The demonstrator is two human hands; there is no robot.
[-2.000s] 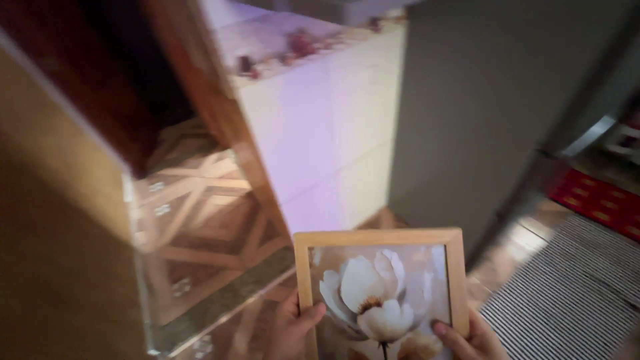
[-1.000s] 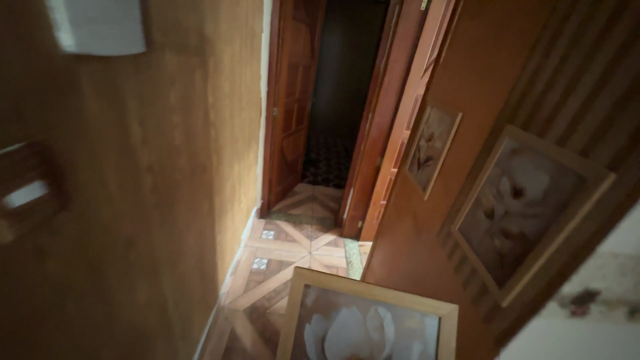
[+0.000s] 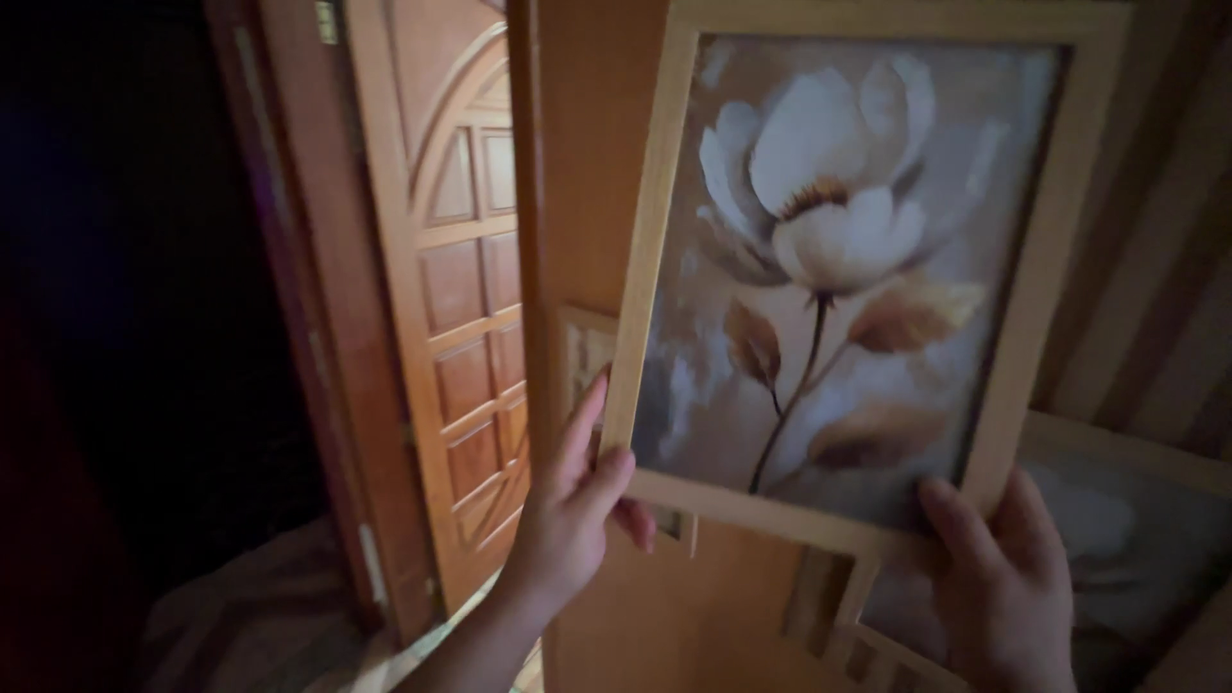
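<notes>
A framed flower picture [image 3: 828,241], white bloom with brown leaves in a light wooden frame, is held up in front of me, slightly tilted. My left hand [image 3: 577,500] grips the lower left edge of its frame, thumb at the front. My right hand [image 3: 1001,568] grips the lower right corner, its thumb over the picture's front. Behind it, partly hidden, a small framed picture [image 3: 582,346] hangs on the orange-brown wall, and a larger framed picture [image 3: 1116,539] shows at the lower right.
A panelled wooden door [image 3: 472,318] stands left of the wall's edge. Further left are a wooden door frame [image 3: 308,289] and a dark doorway [image 3: 125,241]. Striped wall covering [image 3: 1155,241] lies behind the held picture at the right. Part of the floor [image 3: 279,597] shows at the lower left.
The held picture has come up from the bottom of the view to its upper right. The view has turned and come nearer to the door and the wall with pictures.
</notes>
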